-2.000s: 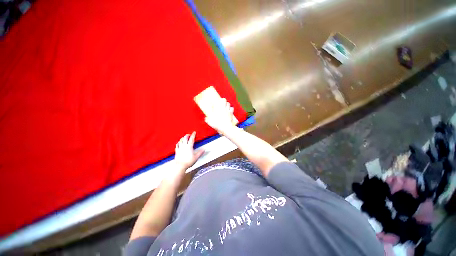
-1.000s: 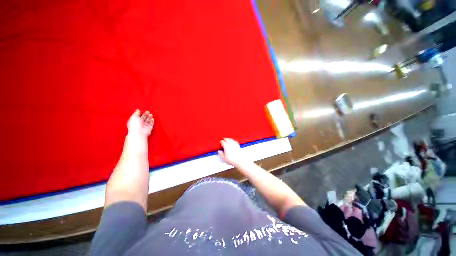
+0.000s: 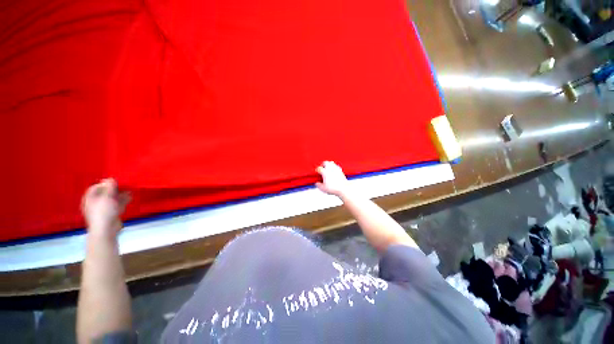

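Observation:
The red fabric ply (image 3: 269,87) covers most of the table, with wrinkles at the upper left. My left hand (image 3: 104,201) pinches its near edge at the left, and the cloth is raised in a fold between my hands. My right hand (image 3: 331,178) rests on the near edge, fingers on the red cloth; whether it grips is unclear. A thin blue line of plies (image 3: 249,200) shows under the red, and white underlay paper (image 3: 222,227) lies below it. A yellow block weight (image 3: 445,138) sits on the fabric's right near corner.
The brown table (image 3: 485,101) extends right, bearing a small white box (image 3: 510,127) and a small dark item (image 3: 542,150). Yellow and blue items are at the far right. Scraps and piled black, pink and white cloth (image 3: 498,285) lie on the grey floor.
The block went from my right hand to the fabric corner, where it remains. My left hand moved left and took the near edge, raising a fold. The view shifted left along the table.

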